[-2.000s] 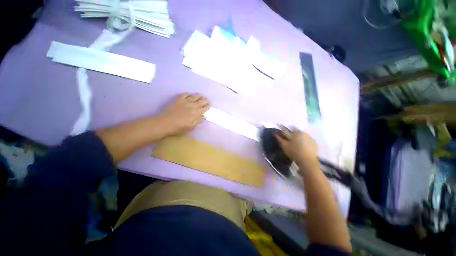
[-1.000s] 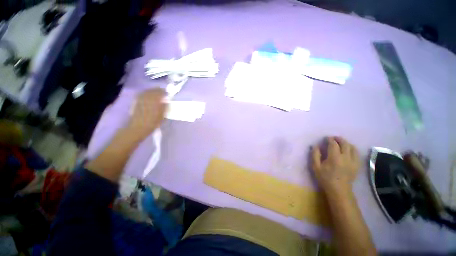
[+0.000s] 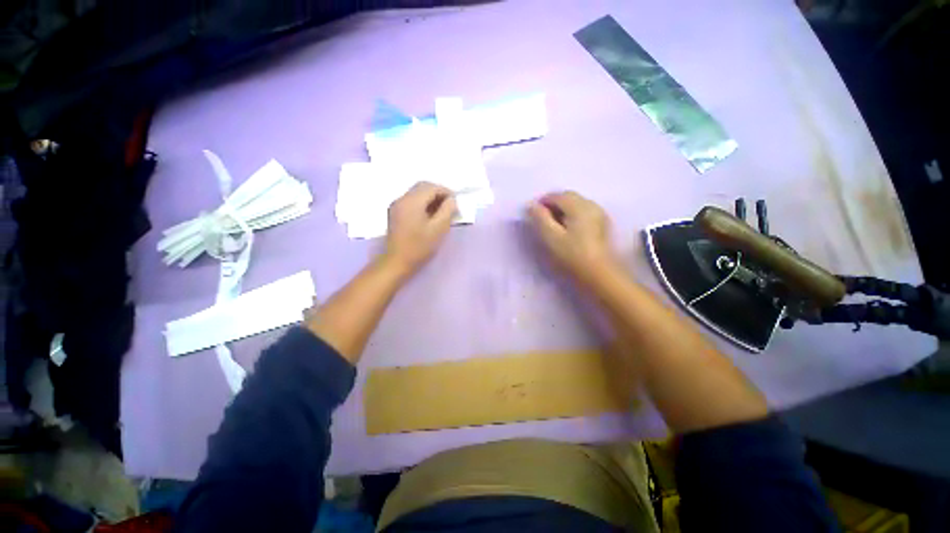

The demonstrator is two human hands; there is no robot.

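My left hand [image 3: 422, 224] is at the near edge of the stack of white cut panels [image 3: 380, 187], fingers curled; whether it pinches a panel cannot be told. My right hand [image 3: 575, 231] is curled right of the stack, with nothing visible in it. The tan pressing template [image 3: 490, 394] lies near the front edge, its right end by my right forearm. The steam iron [image 3: 714, 281] rests at the right, brown handle up, untouched. The pile of finished white strips [image 3: 245, 314] lies flat at the left over a white fabric tie [image 3: 231, 273].
A tied bundle of white strips [image 3: 234, 221] lies at the left, behind the pile. A white and light blue banded bundle [image 3: 510, 120] is behind the stack. A shiny green strip [image 3: 656, 94] lies at the far right. The black iron hose [image 3: 885, 302] runs right.
My left hand has left the finished strips and moved right to the stack. My right hand has moved from near the iron towards the stack. The view has shifted; the iron stays resting.
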